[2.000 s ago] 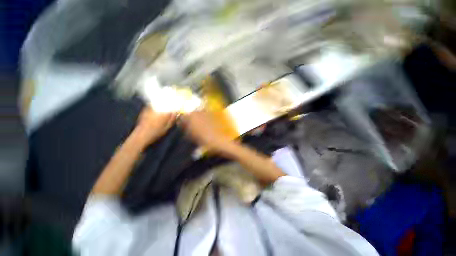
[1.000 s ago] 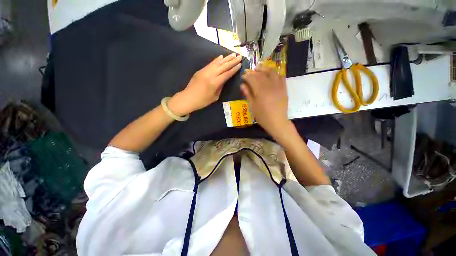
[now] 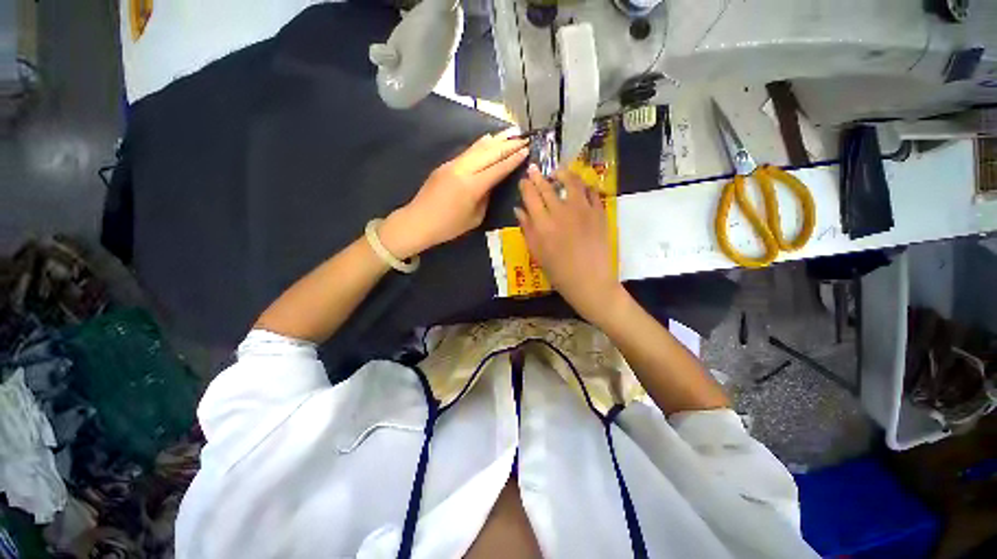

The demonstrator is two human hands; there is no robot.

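Observation:
A large dark fabric panel (image 3: 273, 175) lies spread left of the needle and hangs over the table's front edge. My left hand (image 3: 459, 193) lies flat on the panel, fingertips close to the presser foot area (image 3: 543, 147). My right hand (image 3: 569, 235) is just right of the needle area, over the yellow tape (image 3: 523, 264), fingers bent down at the machine bed. What lies under its fingertips is hidden. The white sewing machine (image 3: 722, 44) stands above both hands.
Yellow-handled scissors (image 3: 774, 213) lie on the white table (image 3: 678, 232) to the right, beside a brown strip (image 3: 787, 122) and a glossy dark pouch (image 3: 866, 183). A pale lamp head (image 3: 421, 55) hangs over the panel. Cloth piles (image 3: 120, 371) lie on the floor at left.
The view was blurred and tilted two seconds ago and is steady now. Since one second ago the machine shows lower in view; both hands stay near the needle, the right with its fingers slightly more spread.

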